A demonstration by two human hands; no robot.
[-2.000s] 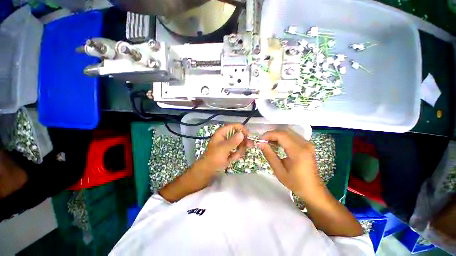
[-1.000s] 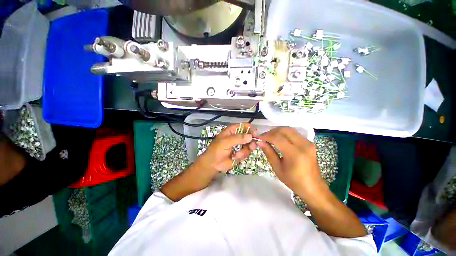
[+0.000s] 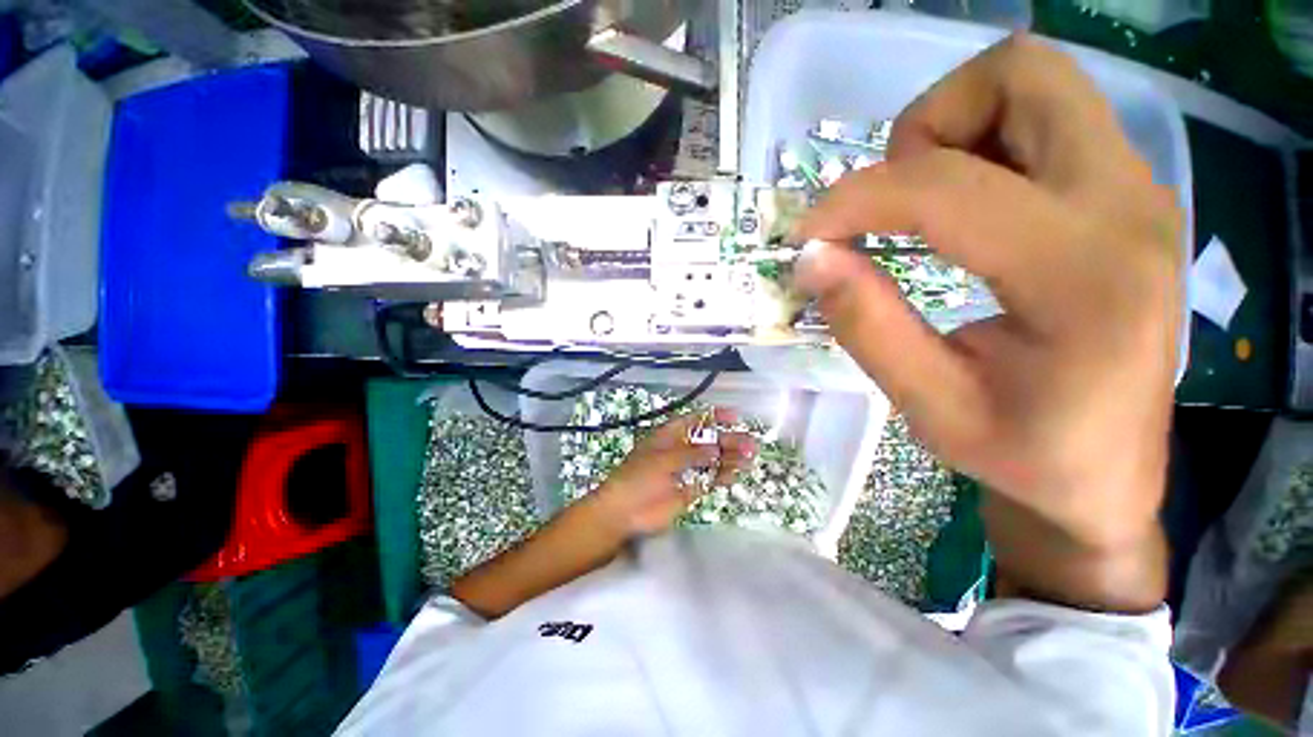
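Observation:
My right hand (image 3: 1008,274) is raised at the right end of the assembly head (image 3: 698,259). Its thumb and forefinger pinch a small whitish component (image 3: 785,254) at the machine nest; the fingertips hide part of it. My left hand (image 3: 670,468) is low over the lap tub (image 3: 860,432) and holds a few components (image 3: 704,432) with white heads and thin stems between its fingers. Loose white-and-green components (image 3: 605,421) fill the lap tub. The finished-parts tub (image 3: 1174,159) is behind my right hand, which hides much of its contents.
The steel bowl feeder (image 3: 432,58) stands behind the machine, with a metal rail (image 3: 729,94). A blue lid (image 3: 195,238) lies at the left. Black cables (image 3: 540,410) loop below the head. A red stool (image 3: 295,490) and green crate (image 3: 396,475) are below the bench.
My right hand has moved from beside my left hand up to the machine nest with a component. My left hand has dropped slightly. The view has shifted and shows more of the bowl.

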